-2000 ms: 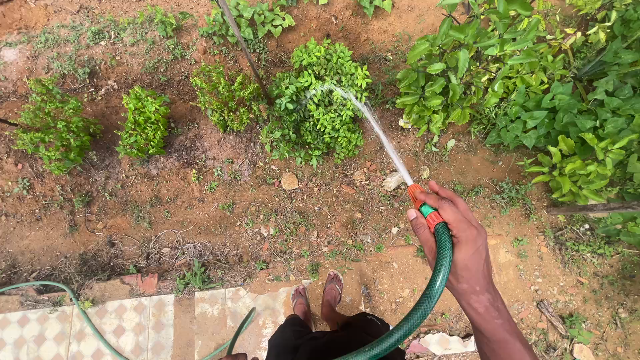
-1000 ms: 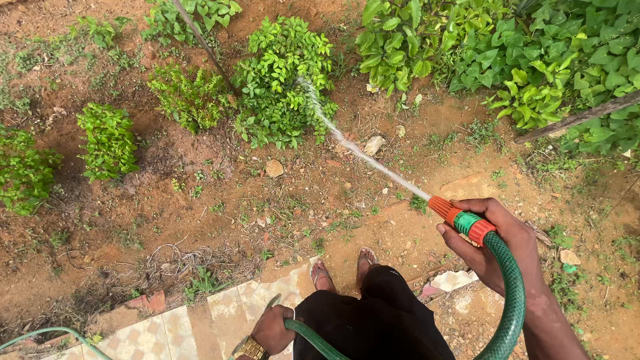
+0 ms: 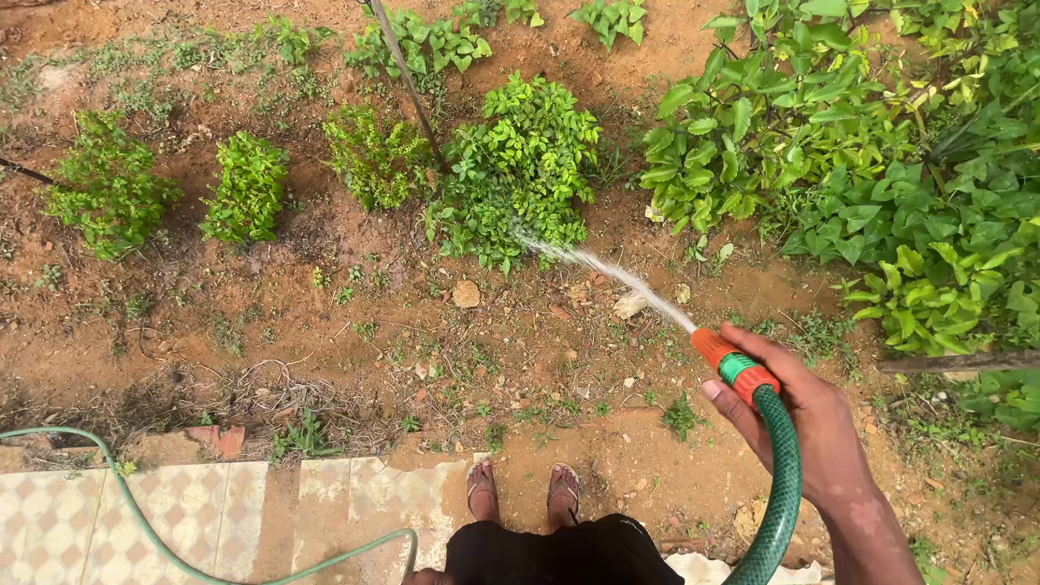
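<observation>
My right hand (image 3: 800, 414) grips an orange and green hose nozzle (image 3: 735, 364) at the right of the view, its thumb and forefinger on either side. The green garden hose (image 3: 782, 479) bends down from the nozzle past my palm. A jet of water (image 3: 613, 272) runs up and left from the tip onto the lower part of a round leafy bush (image 3: 528, 166). Of my left hand (image 3: 428, 577), only a small part shows at the bottom edge, beside the thinner-looking run of hose (image 3: 349, 559); its grip is mostly hidden.
Smaller bushes (image 3: 246, 187) stand to the left, near a thin leaning stake (image 3: 406, 81). Dense leafy plants (image 3: 747, 138) and a wooden pole (image 3: 963, 361) are at the right. Stones (image 3: 466, 294) lie on the soil. Patterned tiles (image 3: 49, 520) border it near my sandalled feet.
My left hand, in fuller view one second ago, is now mostly out of the frame. The water jet has shifted to the lower part of the bush. My right hand still holds the nozzle.
</observation>
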